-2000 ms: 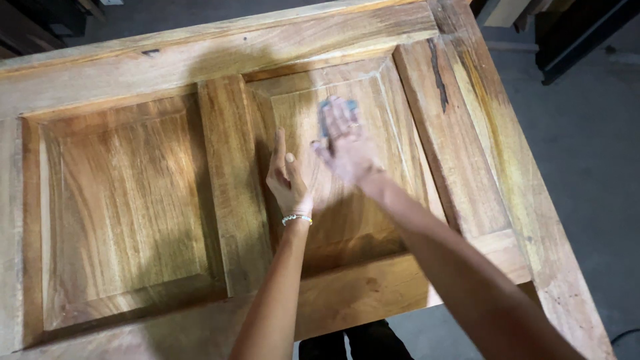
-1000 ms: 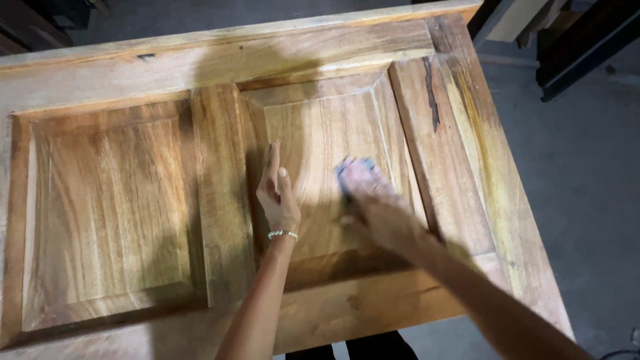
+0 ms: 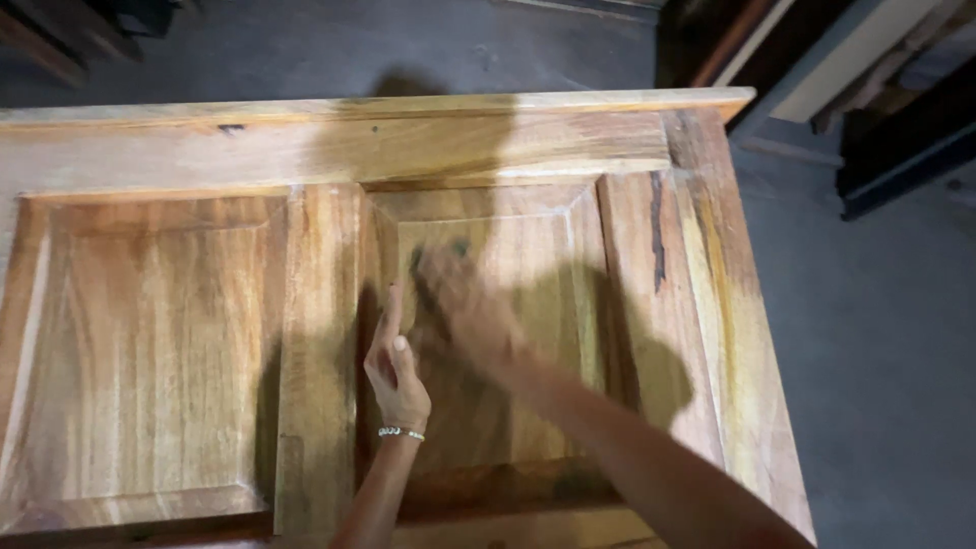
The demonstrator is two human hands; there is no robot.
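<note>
A wooden panelled piece (image 3: 701,305), like a door or furniture side, lies flat below me with recessed raised panels. My right hand (image 3: 465,305) is blurred over the upper left of the right panel (image 3: 534,259), pressed on a small dark bluish pad (image 3: 460,248) that shows at its fingertips; the pad's material cannot be told. Beside it, my left hand (image 3: 398,374), with a beaded bracelet (image 3: 400,433) at the wrist, rests edge-down near the panel's left side, fingers extended and nothing in it. The left panel (image 3: 160,343) lies beyond the middle stile (image 3: 316,366).
Dark boards or frames (image 3: 907,152) stand on the grey floor (image 3: 862,343) at the upper right. More dark objects (image 3: 46,46) are at the upper left. A dark crack (image 3: 657,229) runs along the right stile. Shadows fall across the wood.
My right hand has moved up and left over the right panel with the pad. My left hand stays near the panel's left side. The view has shifted.
</note>
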